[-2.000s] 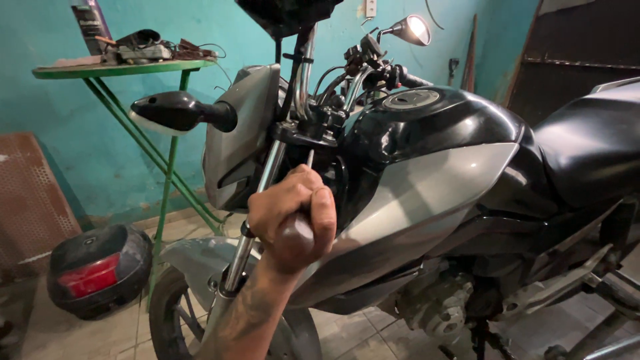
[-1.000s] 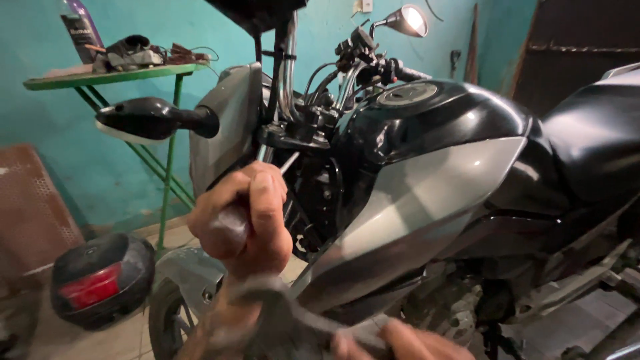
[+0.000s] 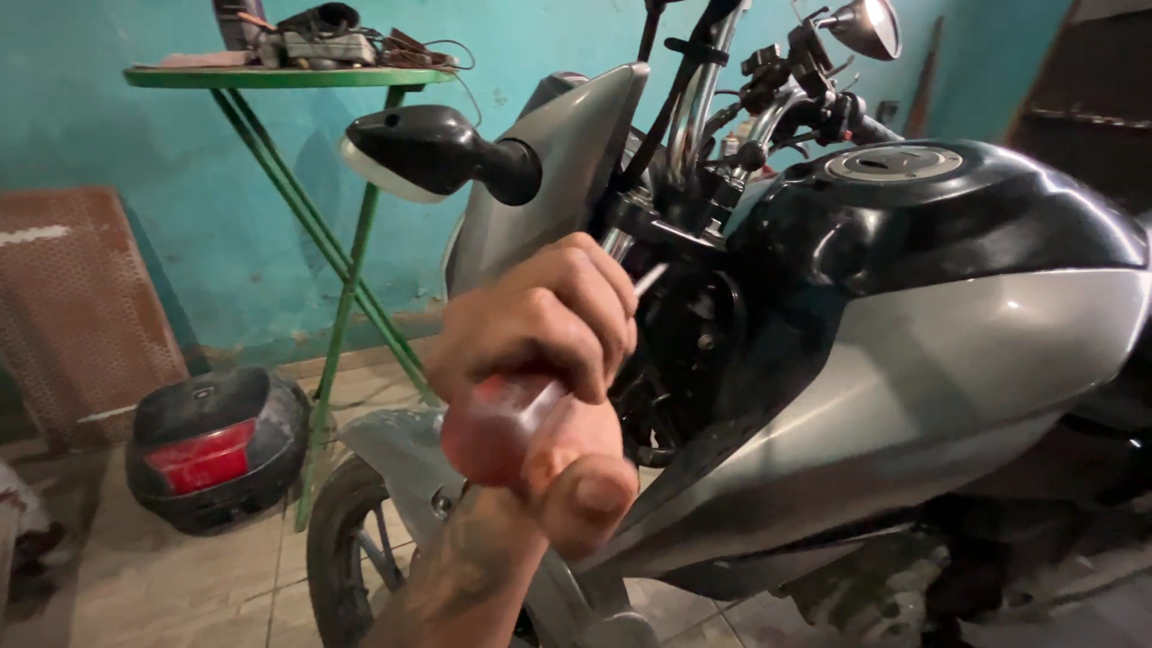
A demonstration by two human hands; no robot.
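Note:
My left hand [image 3: 549, 360] is closed around the reddish, translucent handle [image 3: 504, 427] of a tool, perhaps a screwdriver. The handle's butt faces me. A thin metal shaft [image 3: 652, 279] shows beyond my fingers and points up and right, towards the dark area below the motorcycle's upper fork clamp [image 3: 670, 229]; whether its tip touches anything cannot be told. Behind my hand stand the silver headlight fairing [image 3: 558, 180] and a black turn signal [image 3: 432, 153]. The black fuel tank [image 3: 909, 216] and silver side panel [image 3: 954, 360] lie to the right. My right hand is out of view.
A green folding table [image 3: 270, 79] holds a bottle, cables and small items at the back left. Below it, a black top case with a red reflector [image 3: 202, 454] rests on the tiled floor. A brown perforated panel [image 3: 85, 315] leans against the wall.
Fingers at the bottom edge, with a blurred dark thing near them, showed one second ago and are now out of view. My left hand has kept its hold on the tool. The view has shifted closer.

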